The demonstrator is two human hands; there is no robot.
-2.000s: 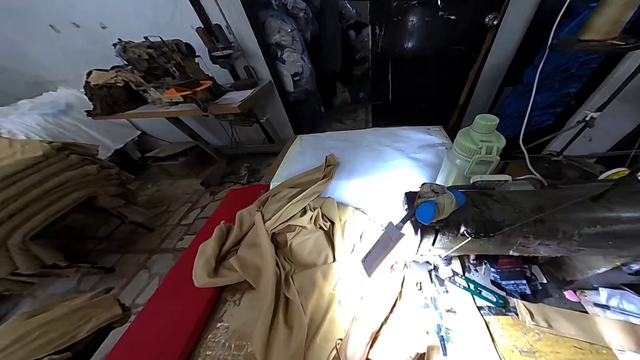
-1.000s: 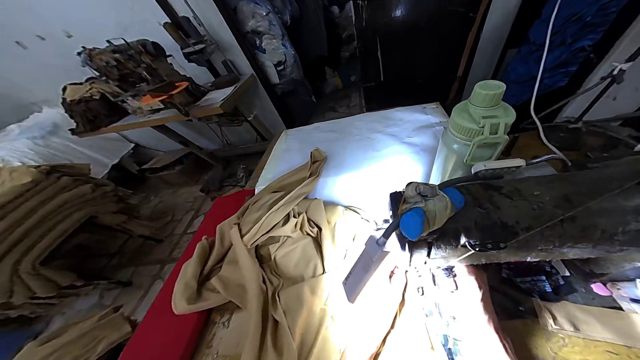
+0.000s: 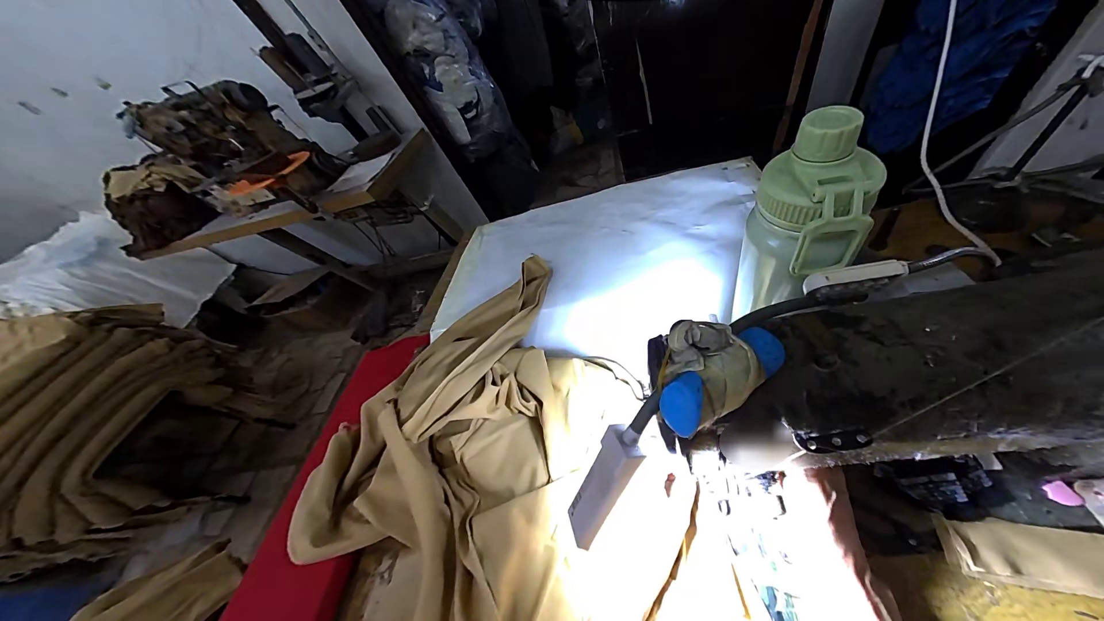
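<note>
Neither of my hands can be made out; glare washes out the area below the machine. Tan cloth lies crumpled over the near part of the work table, one narrow end reaching onto a white sheet. To its right extends a dark machine arm, its end wrapped in cloth with blue padding. A small white box on a black cable hangs from that end, over the cloth's lit right side. A pale pink strip, too bright to identify, lies below the arm.
A green bottle stands behind the machine arm, near a white cable. A red padded edge borders the table's left. Stacked tan cloth is at far left, below a wooden side table bearing a dirty machine.
The view has shifted, bringing the bottle and machine arm closer. A green-handled tool visible below the arm two seconds ago is no longer plainly seen. The tan cloth lies much the same.
</note>
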